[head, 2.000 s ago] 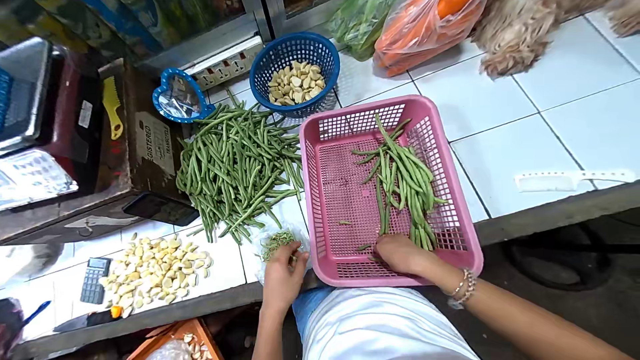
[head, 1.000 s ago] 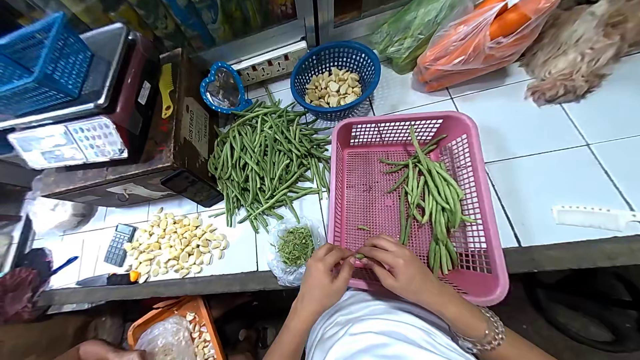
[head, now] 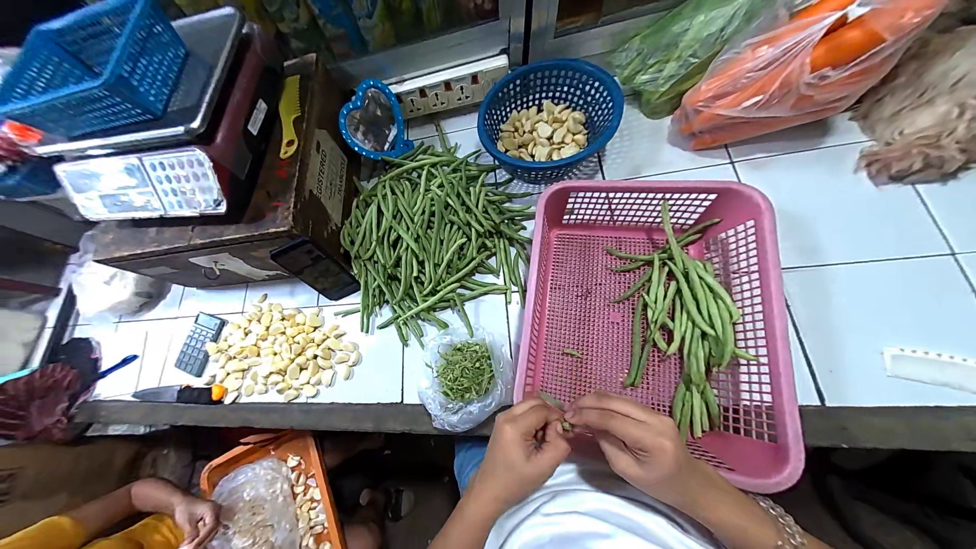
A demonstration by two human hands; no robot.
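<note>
Over the near left corner of a pink plastic basket (head: 785, 305), my left hand (head: 531, 442) and my right hand (head: 629, 442) meet at the fingertips. Both pinch a small green bean piece (head: 566, 425); a small blade-like thing (head: 550, 399) shows at the left fingers. Green beans (head: 698, 305) lie in the right half of the basket, with a small bit on its mesh floor. Left of it spreads a pile of green beans (head: 435, 236). A plastic bag of bean trimmings (head: 465, 371) sits close to my left hand.
Peeled garlic cloves (head: 282, 351), a calculator (head: 200, 345) and a knife (head: 164, 393) lie at left. Behind stand a blue basket (head: 549, 122) of cloves, a wooden box (head: 213, 244), a scale and bagged carrots (head: 808, 69). Another person's hand (head: 196, 518) is beside an orange crate (head: 328, 496).
Two seconds ago my left hand was at the trimmings bag and my right hand inside the pink basket. Now they are together at its near edge. The view has shifted left.
</note>
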